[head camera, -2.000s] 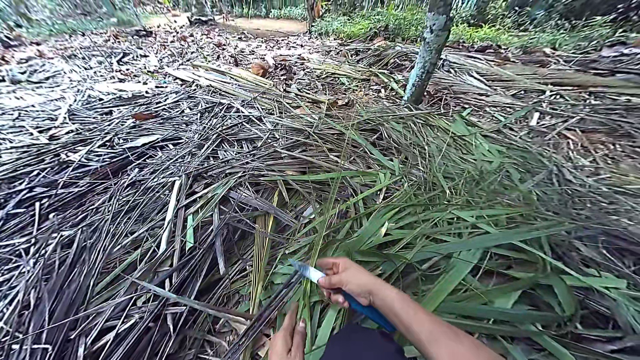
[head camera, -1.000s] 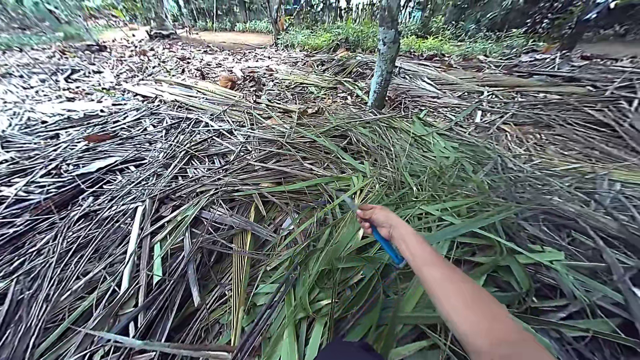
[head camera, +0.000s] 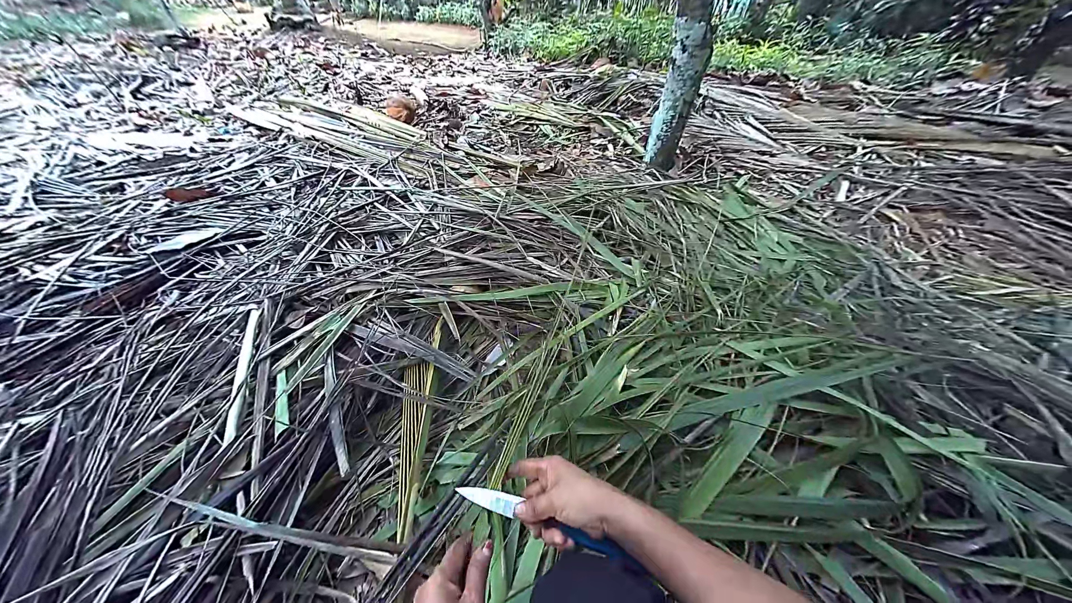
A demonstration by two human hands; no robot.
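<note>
A knife [head camera: 494,501] with a blue handle is in my right hand [head camera: 569,500], its pale blade pointing left. The fingers of that hand are curled round the handle, beside a narrow green leaf strip [head camera: 512,435]. Low in the view, my left hand [head camera: 456,574] is just below the blade tip, its fingertips by the base of the strip; whether they pinch it is hard to tell. Dark thin stalks [head camera: 435,532] run up past the left hand. Cut-looking green leaves [head camera: 737,456] lie in a heap to the right.
Dry palm-like leaves [head camera: 251,218] cover the ground on the left and ahead. A slim tree trunk [head camera: 680,92] stands beyond the heap. A brown husk-like object [head camera: 400,109] lies farther off, and low green plants [head camera: 603,35] grow at the back.
My right hand with the knife has come back down and left from its place farther out over the leaves one second ago. My left hand, unseen then, shows again at the bottom.
</note>
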